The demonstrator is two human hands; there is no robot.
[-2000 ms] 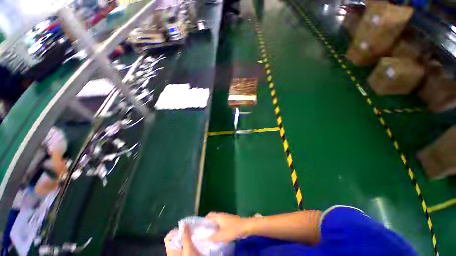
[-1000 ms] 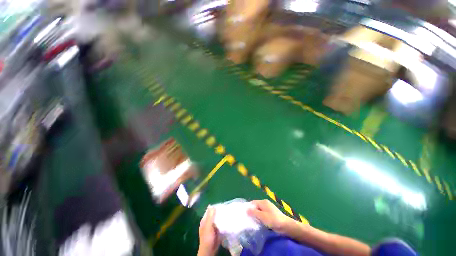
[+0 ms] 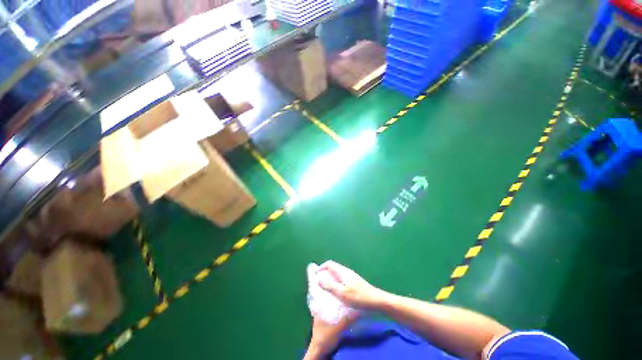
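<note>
A crumpled whitish, partly see-through bag or wrap [image 3: 325, 304] is held in front of my body at the bottom centre. My right hand [image 3: 348, 285] grips it from the right, with the bare forearm and blue sleeve reaching to the lower right. My left hand [image 3: 329, 330] holds it from below and the left; its fingers are partly hidden by the wrap and the right hand. What is inside the wrap cannot be told.
An open carton [image 3: 197, 184] stands at the left beside a long bench [image 3: 151, 77] bearing white stacked layers [image 3: 219, 53]. Closed cartons [image 3: 81, 288] lie lower left. Tall blue bins [image 3: 426, 46] stand at the back, a blue stool [image 3: 611, 149] at the right. Yellow-black tape marks the green floor.
The view has swung right, from the dark green bench to the floor aisle, open carton and blue bins. Both hands still hold the wrap, now bunched smaller between them.
</note>
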